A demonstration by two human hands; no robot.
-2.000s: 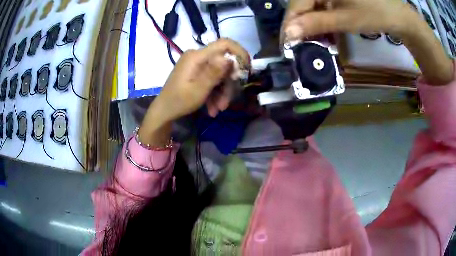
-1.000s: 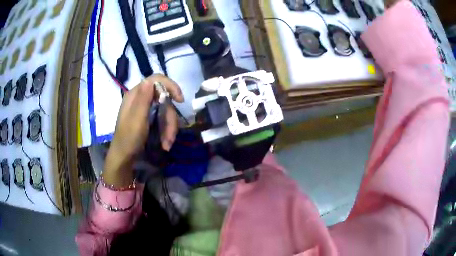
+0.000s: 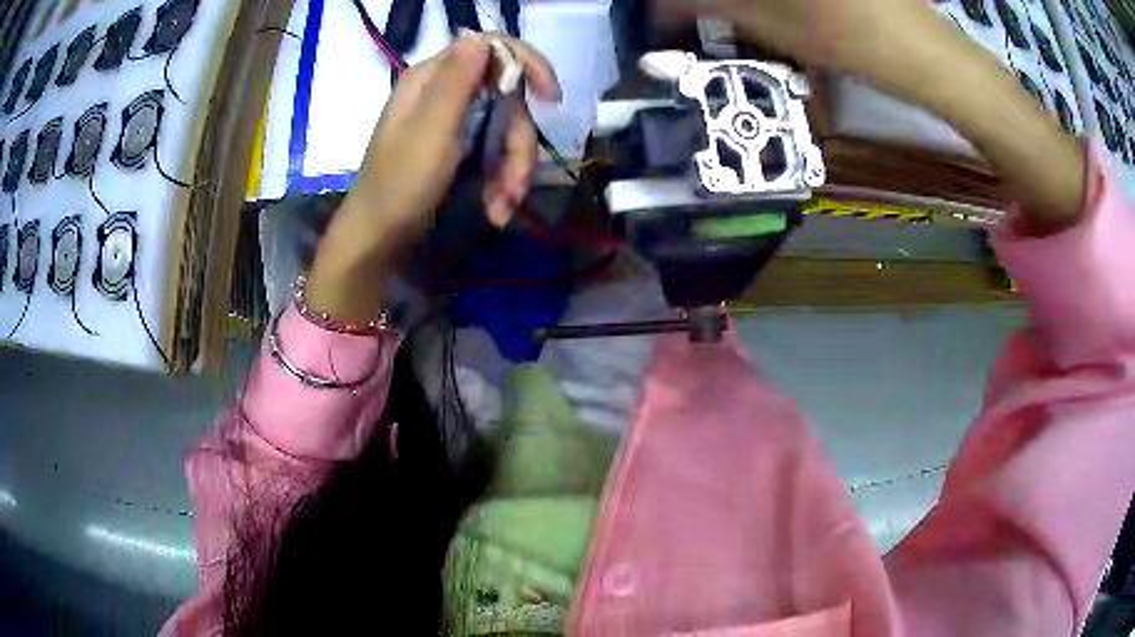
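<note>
The test fixture [image 3: 728,243] stands near my waist, with a black body and a green patch. Its white spoked frame [image 3: 748,126] shows open holes, with no round unit over it. My left hand [image 3: 429,156] is left of the fixture, fingers closed on a small pale test connector [image 3: 505,65] joined to cables. My right hand [image 3: 797,27] is blurred at the top edge, just above the frame. Its fingertips are partly cut off, so I cannot tell whether it holds anything.
A foam tray [image 3: 75,299] with rows of round units [image 3: 117,254] stands at the left. Another tray stack [image 3: 915,174] is at the right, behind my right forearm. A black rod [image 3: 616,330] and blue cloth [image 3: 513,292] are below the fixture. Red and black cables lie at the top.
Two seconds ago a black round unit covered the white frame; since one second ago the frame is bare. My right hand has come back from the right tray to the fixture. My left hand keeps the connector.
</note>
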